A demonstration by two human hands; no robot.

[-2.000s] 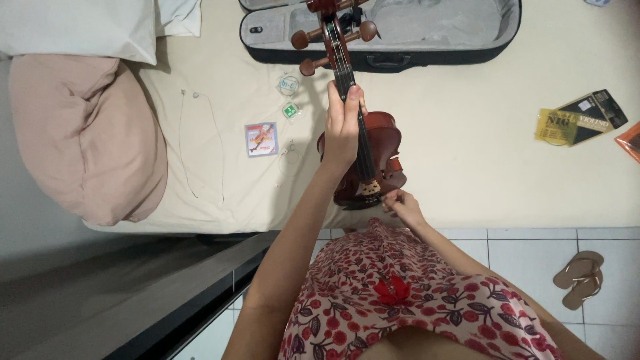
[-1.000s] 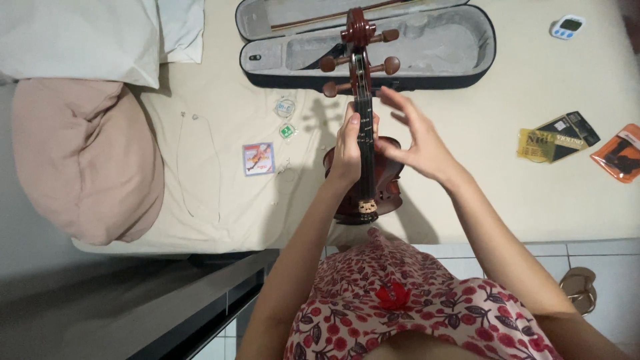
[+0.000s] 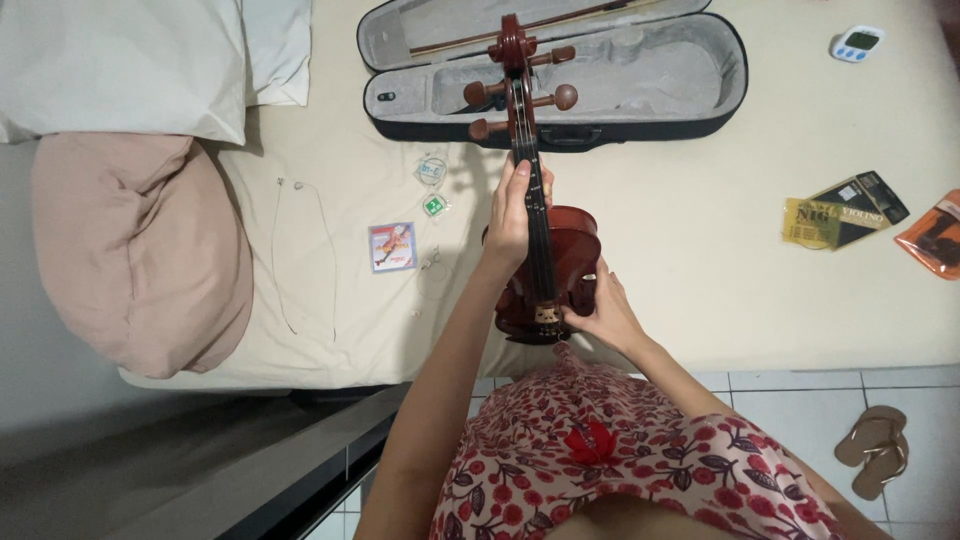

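Observation:
A reddish-brown violin (image 3: 574, 232) stands nearly upright before me, its scroll and pegs toward the top of the view. My left hand (image 3: 514, 214) is wrapped around its neck, thumb beside the black fingerboard (image 3: 541, 255). Low on the body, my right hand (image 3: 607, 307) holds the right side, with the thumb close to the bridge (image 3: 547, 313); some of its fingers are hidden behind the body. Behind the scroll lies an open violin case (image 3: 675, 131) with grey lining, and a bow (image 3: 465, 41) rests in its lid.
On the bed (image 3: 712, 300) lie two loose strings (image 3: 334, 262), coiled strings in small packets (image 3: 431, 171), a string envelope (image 3: 392, 247), yellow and black packets (image 3: 810, 223), an orange pouch (image 3: 937, 236) and a white digital device (image 3: 857, 43). A pink cushion (image 3: 142, 255) is at left; flip-flops (image 3: 874, 450) lie on the tiles.
My right hand has come down from beside the fingerboard to the lower body of the violin. My left hand stays on the neck.

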